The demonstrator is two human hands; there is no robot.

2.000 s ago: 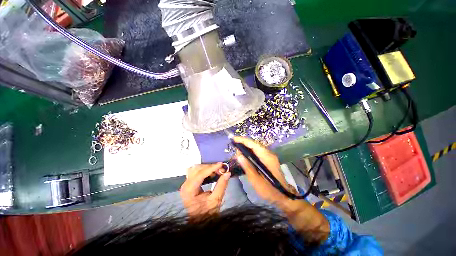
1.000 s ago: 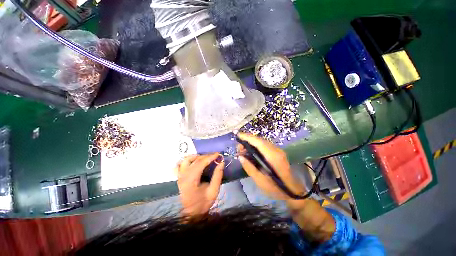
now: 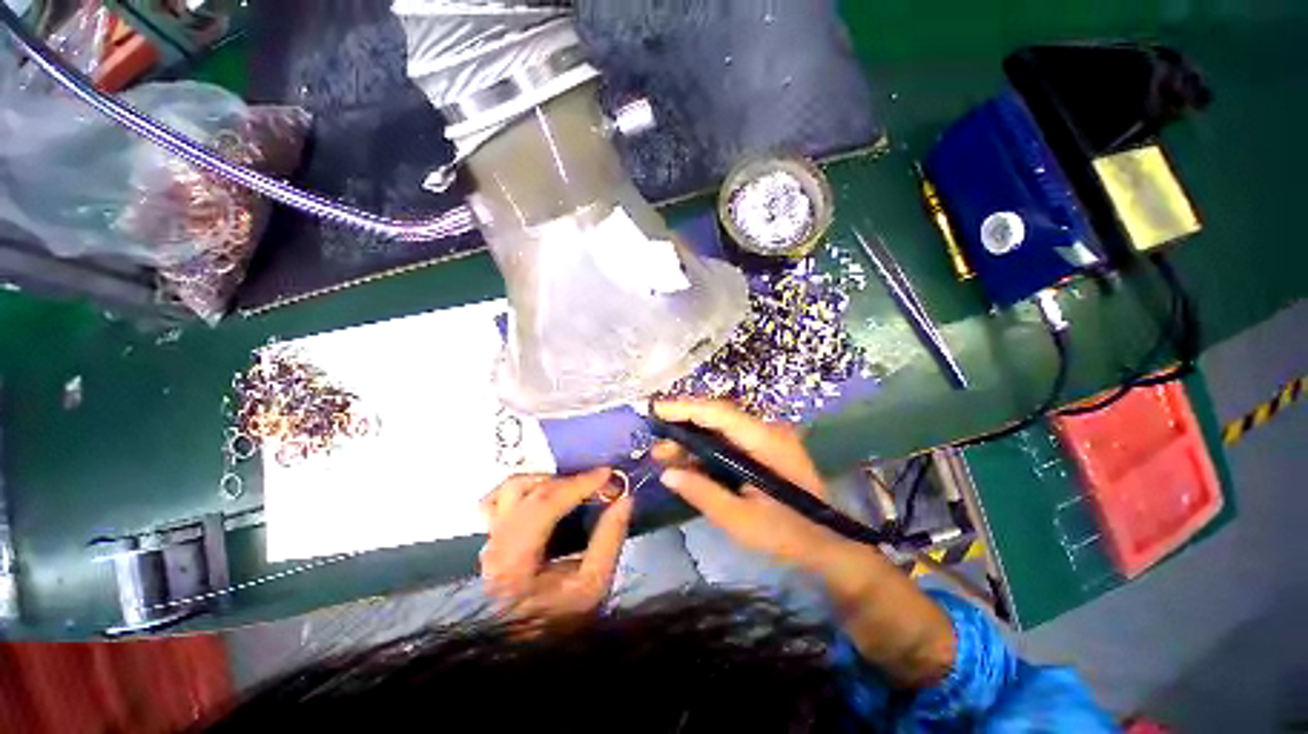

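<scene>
My left hand (image 3: 552, 534) pinches a thin wire ring (image 3: 614, 486) between thumb and forefinger at the bench's near edge. My right hand (image 3: 746, 480) holds the black soldering iron (image 3: 768, 480) like a pen, its front end close to the ring. Whether the tip touches the ring cannot be told. Small components (image 3: 786, 337) lie heaped on the purple-blue mat (image 3: 581, 442) beyond my right hand. More rings (image 3: 294, 406) are heaped on the left part of the white sheet (image 3: 387, 488). A loose ring (image 3: 508, 430) lies near the sheet's right edge.
The clear fume extractor hood (image 3: 617, 323) hangs just beyond my hands. Round tin (image 3: 775, 208), tweezers (image 3: 918, 318) and blue soldering station (image 3: 1011, 208) stand right. A bag of rings (image 3: 208, 215) lies upper left, the reel holder (image 3: 165, 574) lower left, a red tray (image 3: 1148, 473) lower right.
Both hands have shifted slightly left in the picture, as has most of the scene. The iron now lies flatter, and my right hand's fingers have moved around it. The ring stays in my left hand.
</scene>
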